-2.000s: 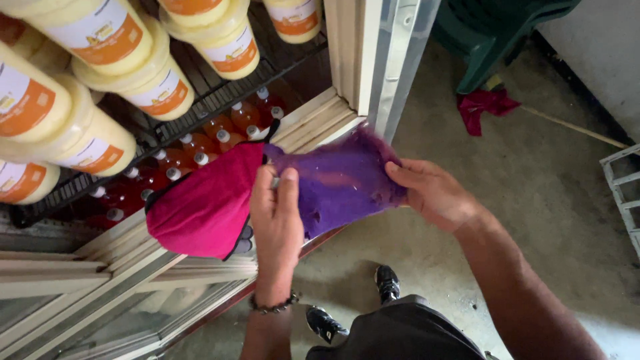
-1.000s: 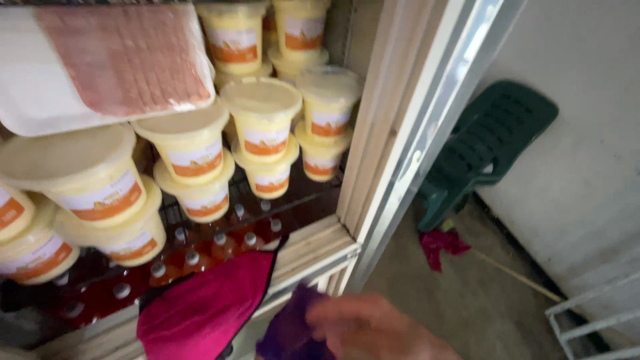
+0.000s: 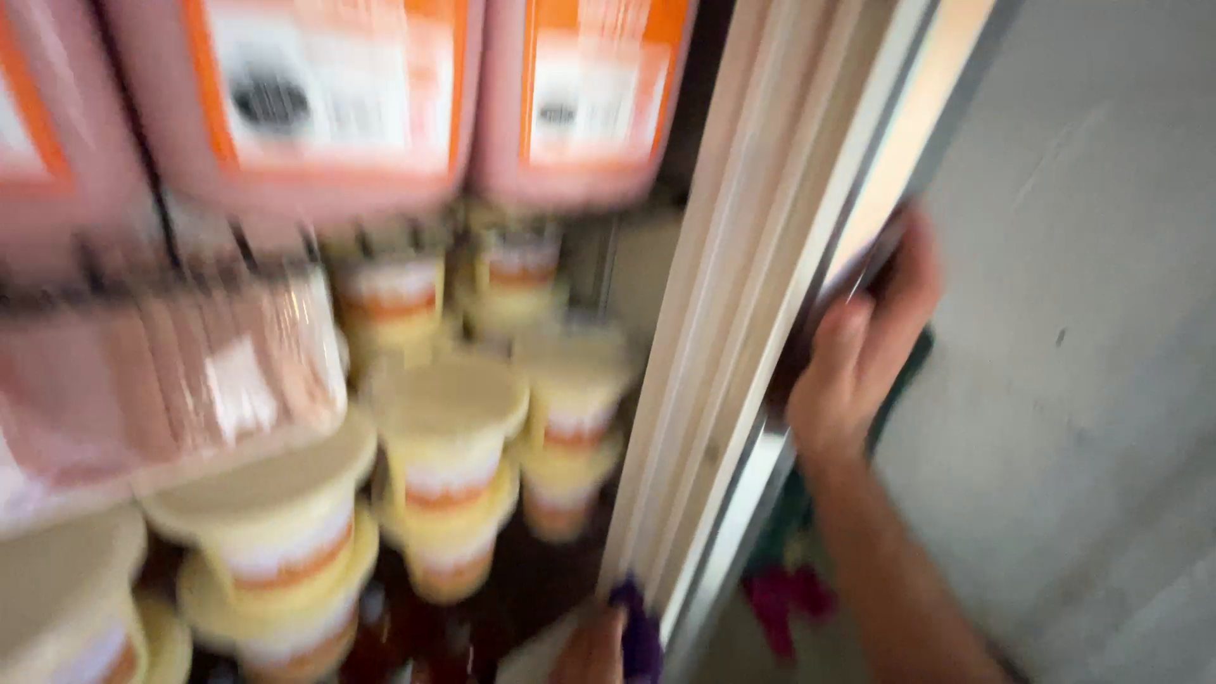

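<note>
My right hand (image 3: 860,351) is at the outer metal edge of the refrigerator's door frame (image 3: 760,285), thumb on the near side and fingers curled beyond it. A dark patch lies between hand and frame; blur hides whether it is a cloth. Low in the view, my left hand (image 3: 591,651) is partly cut off, with a bunched purple cloth (image 3: 641,632) at its fingers, beside the frame's lower part.
Lidded yellow tubs (image 3: 442,408) stand stacked inside at left, under a wire shelf (image 3: 237,256) with large pink containers (image 3: 332,180). A wrapped tray of pink slices (image 3: 171,380) sits beside them. Right are a grey wall (image 3: 1073,332) and a magenta cloth (image 3: 788,603) on the floor.
My right hand has gone from the purple cloth up to the frame's outer edge. The view has swung up and closer to the shelves, and the magenta cloth bag is out of view.
</note>
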